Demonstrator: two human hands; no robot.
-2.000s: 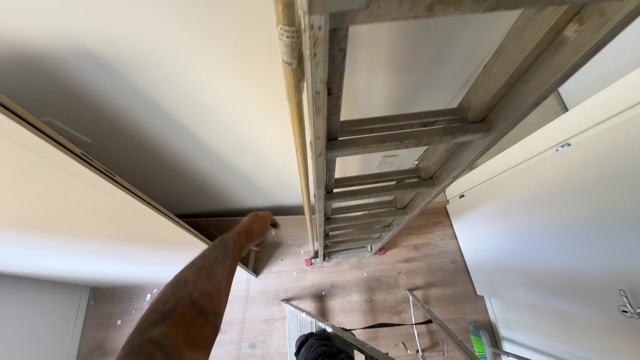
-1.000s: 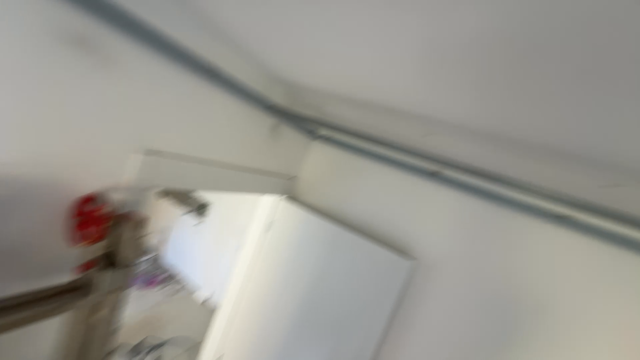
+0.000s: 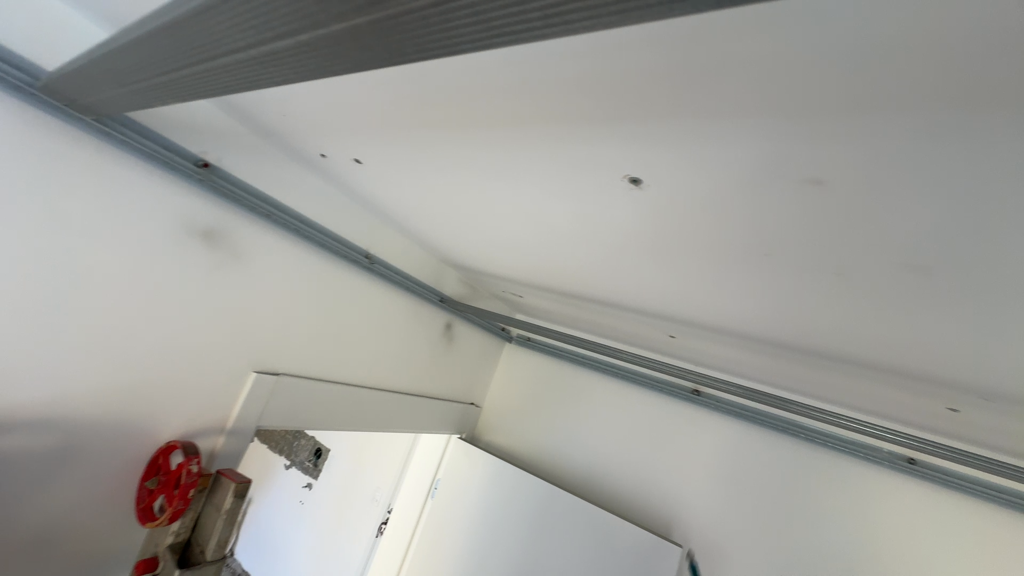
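Note:
Neither my left hand nor my right hand shows in the head view. Grey metal perimeter track [image 3: 292,214] runs along the top of the walls and meets in the corner. A ribbed metal profile [image 3: 336,48] crosses the upper left, one end at the track. Another thin metal profile [image 3: 688,372] lies along the right-hand track, below the white ceiling [image 3: 720,200]. At the lower left, the top of a worn ladder [image 3: 216,520] stands near a red spool [image 3: 168,484].
A white door [image 3: 536,512] stands open beside the door frame [image 3: 352,404]. Through the doorway, a wall with a rough grey patch [image 3: 300,452] is visible. The ceiling has several small holes, one of them dark-centred [image 3: 634,181].
The view has swung from the floor and ladder up to the ceiling. My left arm, seen reaching low two seconds ago, is out of view.

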